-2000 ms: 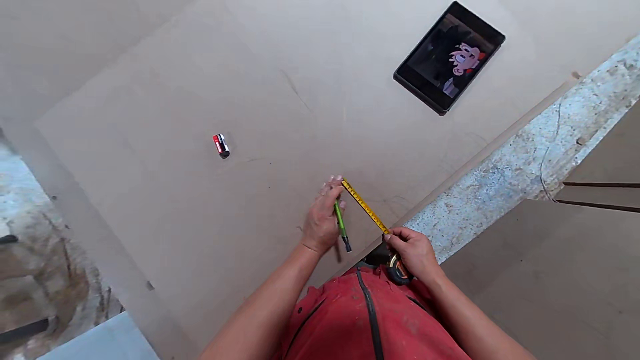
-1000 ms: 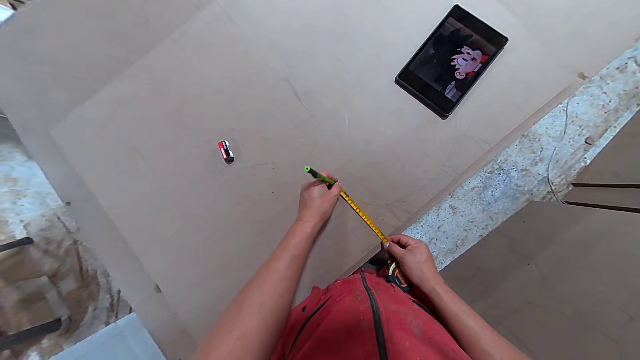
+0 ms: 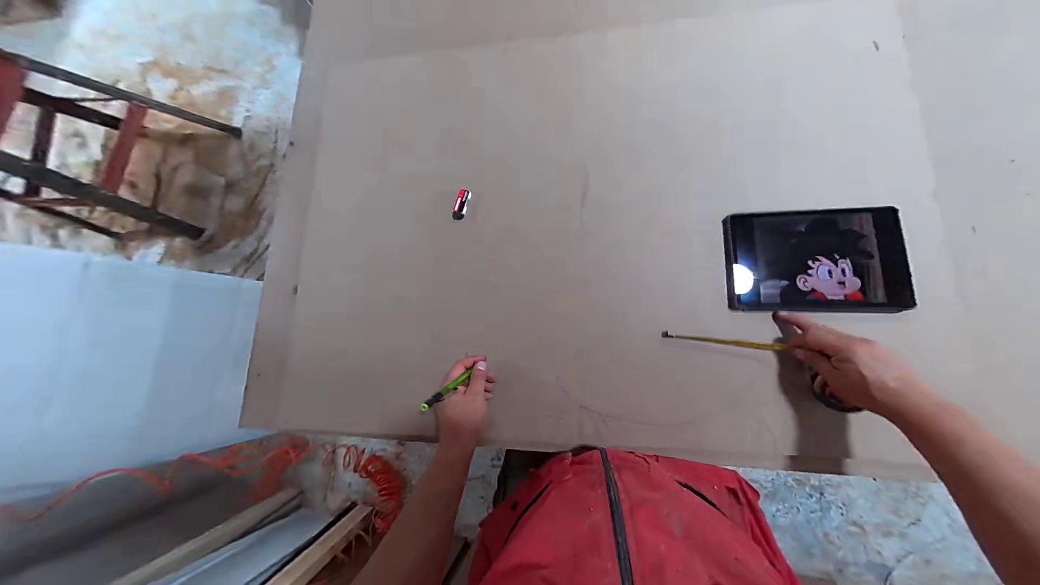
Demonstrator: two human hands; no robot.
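Note:
Near the front edge of a large board (image 3: 520, 284), my left hand (image 3: 466, 396) holds a green pen or marker (image 3: 448, 388). My right hand (image 3: 849, 366) grips a tape measure (image 3: 830, 396), partly hidden under the palm. Its yellow blade (image 3: 723, 341) points left over the board and ends in a metal hook. Just beyond my right fingers lies a tablet (image 3: 821, 260) in a black frame, with a cartoon face on its screen. Farther back, left of the tablet, a small red, white and black object (image 3: 461, 204) rests on the board; its kind is unclear.
A red and dark metal frame (image 3: 106, 146) stands on the stained floor at the left. Beside the board is a light blue surface (image 3: 122, 341). An orange coiled hose (image 3: 378, 479) and wooden strips (image 3: 321, 548) lie below the board's front left edge.
My hands, close together at the extended tape before, are now far apart. The tape has left my left hand and stays in my right, beside the tablet. The view has turned strongly.

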